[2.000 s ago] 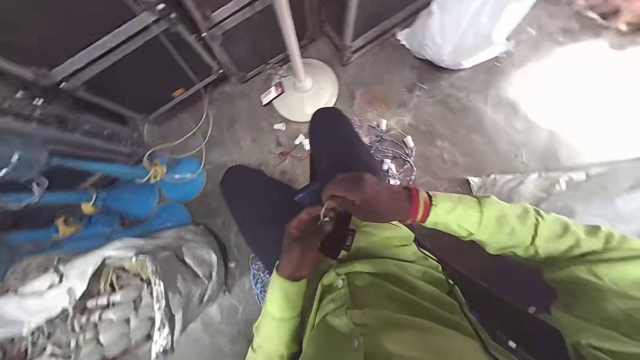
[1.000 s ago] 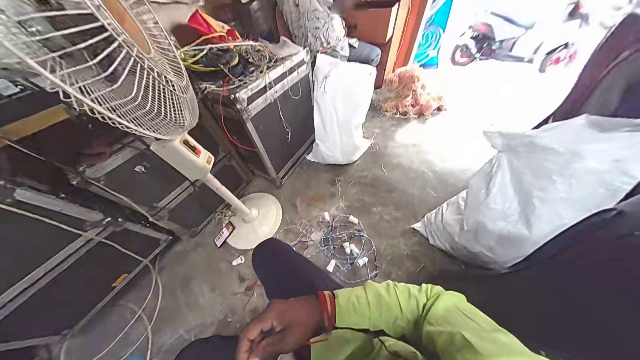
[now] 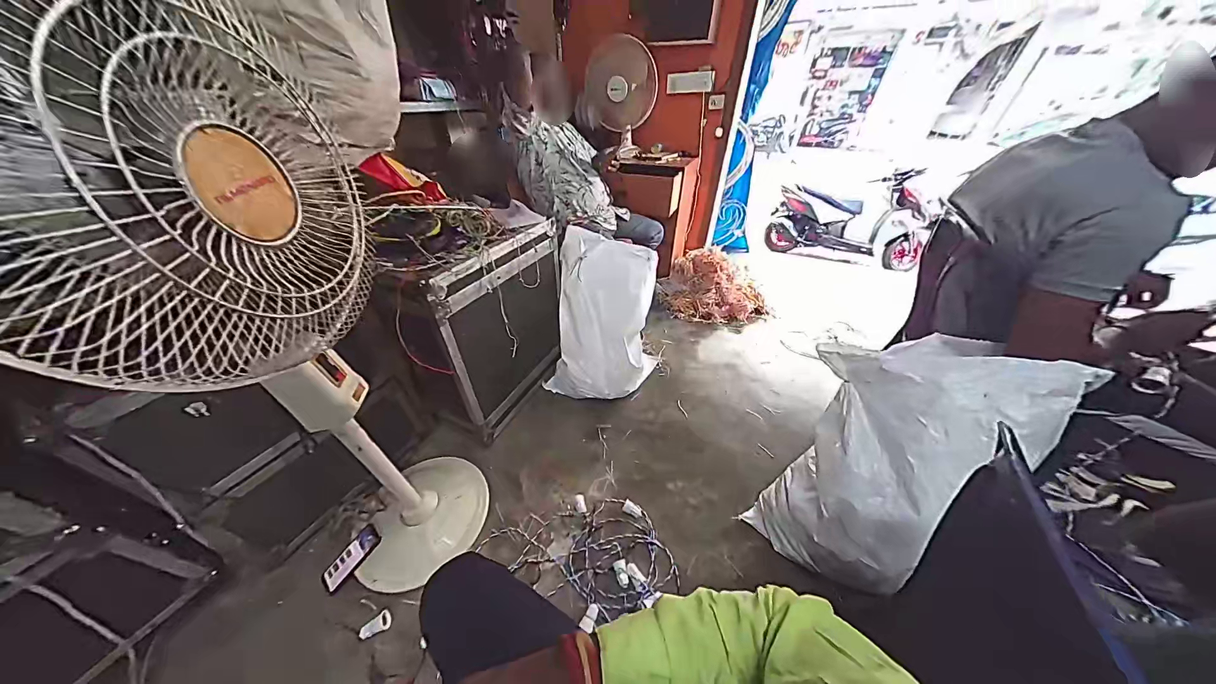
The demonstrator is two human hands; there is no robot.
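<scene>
At the bottom edge, the back of my right hand [image 3: 527,665] and its banded wrist show beside the bright green sleeve [image 3: 741,636]. The fingers are cut off, so what they hold is hidden. My left hand is out of view. Just past my dark-clad knee [image 3: 484,608], a loose coil of thin wires [image 3: 617,546] with several white connectors lies on the floor. One white connector piece [image 3: 375,624] lies apart, left of the knee. A phone [image 3: 351,559] leans against the round base of a white pedestal fan [image 3: 427,522].
A white sack [image 3: 603,313] stands beside a black metal-edged case [image 3: 499,332] topped with tangled wires. A large pale sack [image 3: 883,456] lies at right, near a bending person [image 3: 1064,218]. Another person [image 3: 565,171] sits at the back. A reddish fibrous heap [image 3: 712,287] lies near the doorway.
The view has swung up and toward the doorway. My left hand, against my right hand two seconds ago, has left the view; my right hand has dropped mostly below the frame.
</scene>
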